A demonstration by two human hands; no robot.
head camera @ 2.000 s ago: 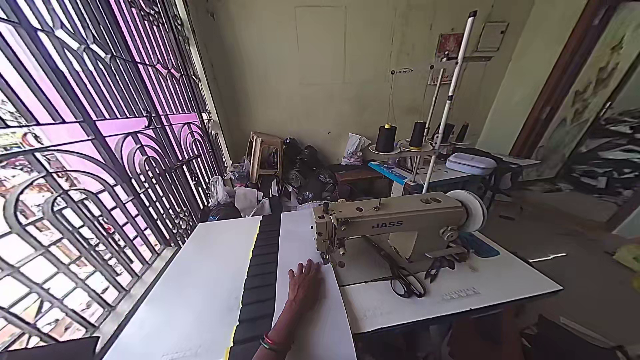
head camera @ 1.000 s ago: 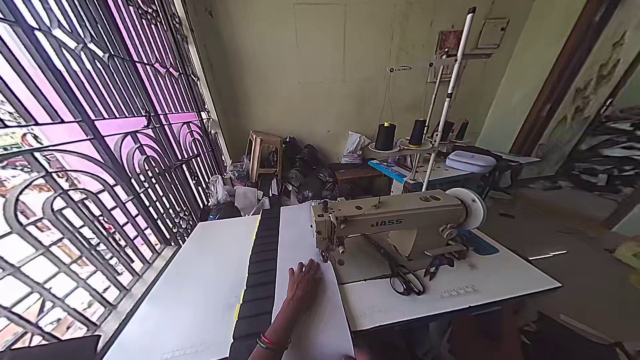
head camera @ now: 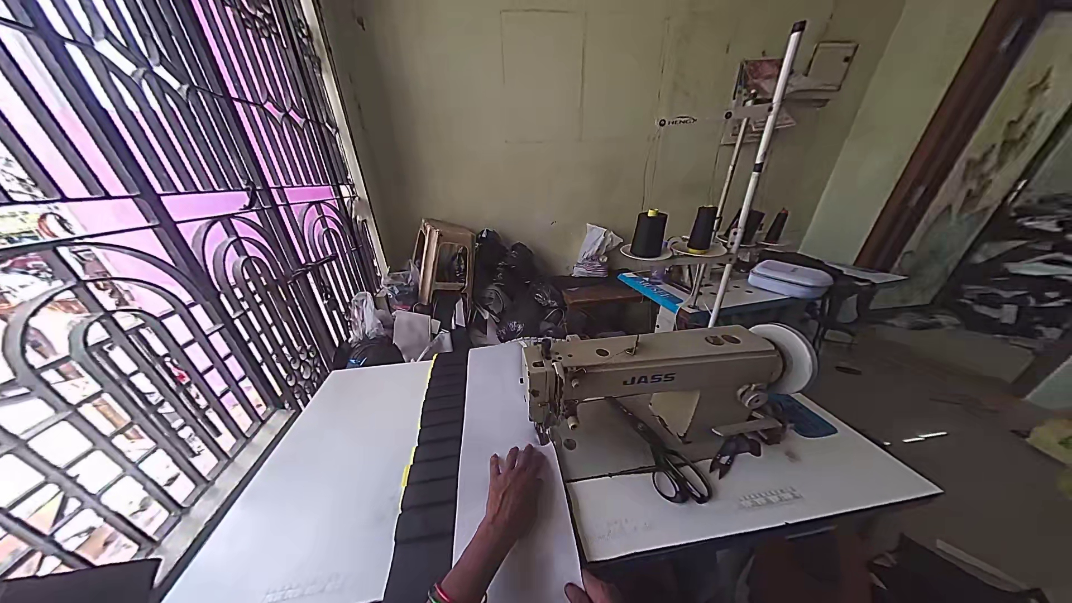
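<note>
My left hand, with bangles at the wrist, lies flat with its fingers spread on a long white strip of material, just in front of the needle area of the beige sewing machine. At the bottom edge, my right hand is partly in view at the strip's near right edge; how firmly it holds the strip is unclear. Left of the strip runs a dark pleated band with a yellow edge. Black-handled scissors rest on the machine bed, beside a small dark tool.
The white tabletop extends left toward a metal window grille. Thread cones stand on a holder behind the machine, near a pale case. A plastic stool and black bags are by the wall.
My right hand has come into view at the bottom edge by the white strip. My left hand stays on the strip near the needle.
</note>
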